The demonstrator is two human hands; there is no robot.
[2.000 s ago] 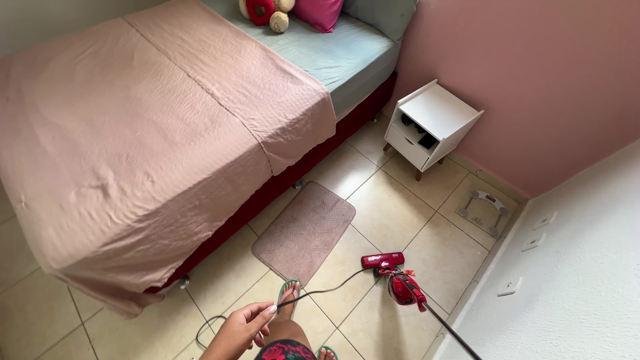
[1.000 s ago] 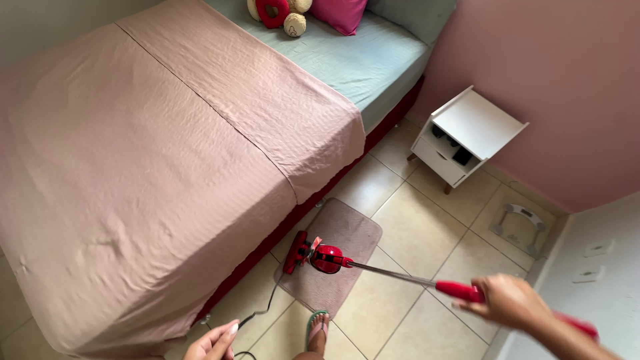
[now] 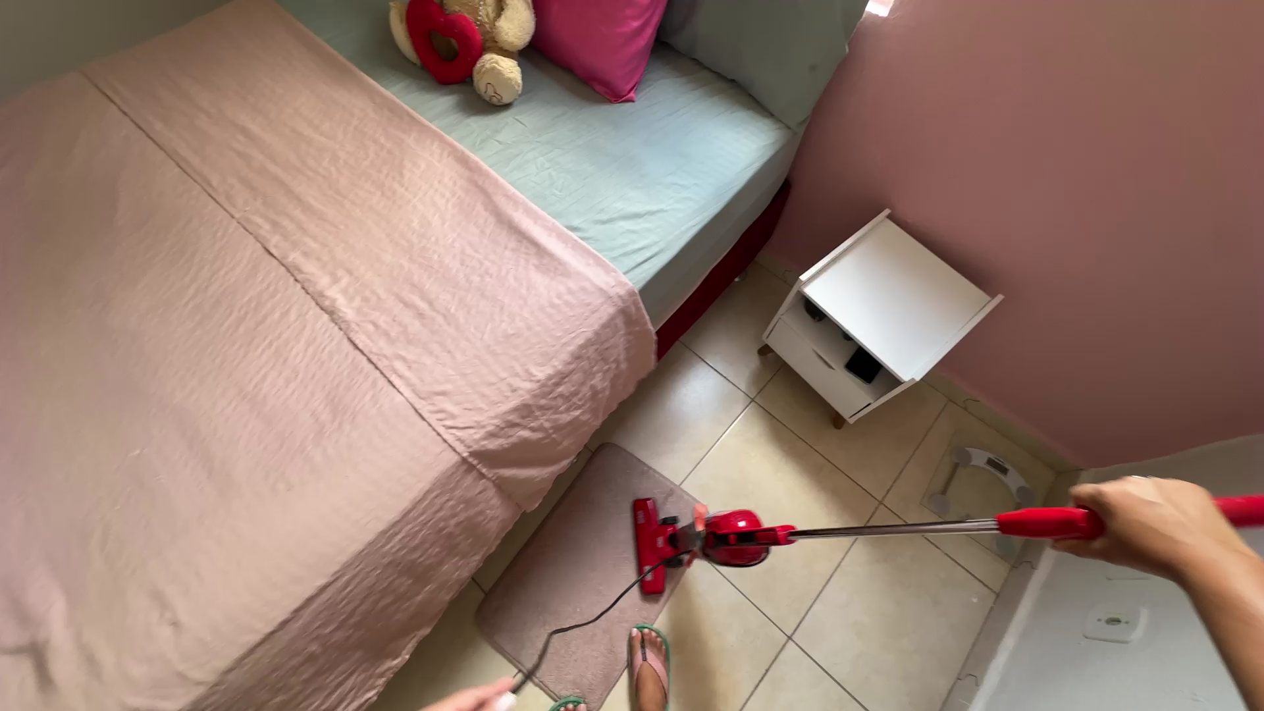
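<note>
At the right, my right hand (image 3: 1136,523) is closed around the red handle of a stick vacuum cleaner (image 3: 736,536). Its metal tube runs left to the red body, and the red floor head (image 3: 649,546) rests on the right part of a brownish-pink rug (image 3: 583,563). A dark power cord (image 3: 602,610) curves from the vacuum down to my left hand (image 3: 476,697), which holds it between the fingertips at the bottom edge. Most of my left hand is out of frame.
A bed with a pink bedspread (image 3: 296,375) fills the left, bearing a teddy bear (image 3: 499,30) and a magenta pillow (image 3: 602,39). A white nightstand (image 3: 899,296) and a glass bathroom scale (image 3: 978,484) stand along the walls. My sandaled foot (image 3: 649,667) is beside the rug.
Two seconds ago my right hand was out of view; one second ago it held the vacuum handle. Since then the floor head has moved from the rug's left side to its right side.
</note>
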